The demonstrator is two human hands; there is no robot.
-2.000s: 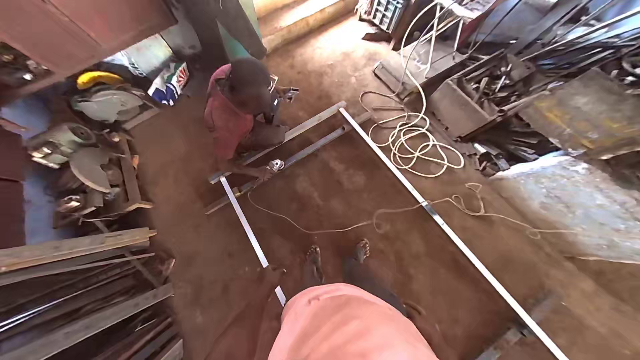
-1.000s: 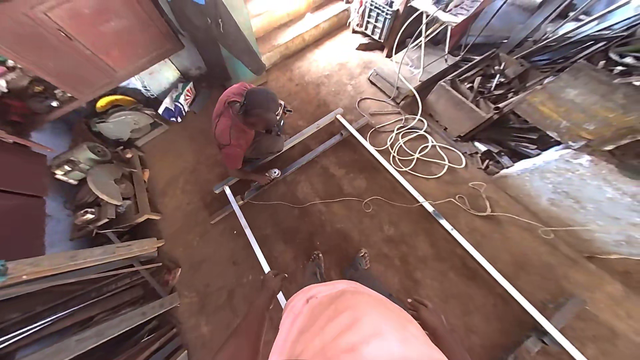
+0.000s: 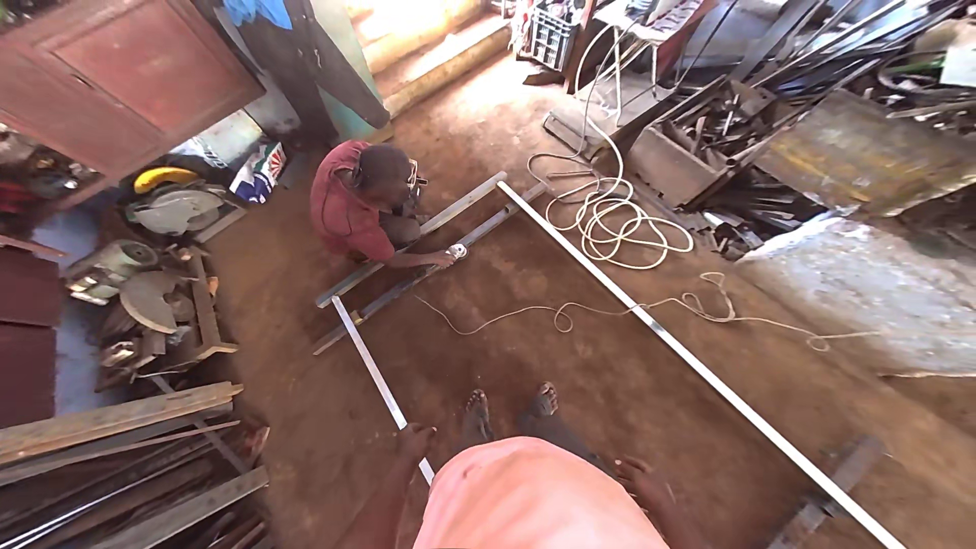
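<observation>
My left hand (image 3: 415, 442) is closed around a light metal bar (image 3: 370, 362), whose far end meets a grey metal bar (image 3: 473, 200) near a crouching co-worker. My right hand (image 3: 640, 479) hangs beside my pink shirt, fingers apart, holding nothing. A long white metal bar (image 3: 587, 263) runs from the far end of the grey bar to the lower right, over a dark metal support (image 3: 858, 463). A second dark bar (image 3: 488, 223) lies alongside the grey one. The co-worker's hand (image 3: 442, 260) is at a small round metallic object (image 3: 457, 251) on this dark bar.
A coiled pale hose (image 3: 621, 221) lies beyond the long bar, and a thin cord (image 3: 526, 309) crosses the floor. Circular-bladed machines (image 3: 149, 300) and stacked timber (image 3: 122, 415) stand at left. Scrap metal, a crate (image 3: 553, 38) and a pale slab (image 3: 869, 293) are at right.
My left hand has come into view on the light bar, and my right hand has appeared beside my shirt. The near end of the light bar has shifted.
</observation>
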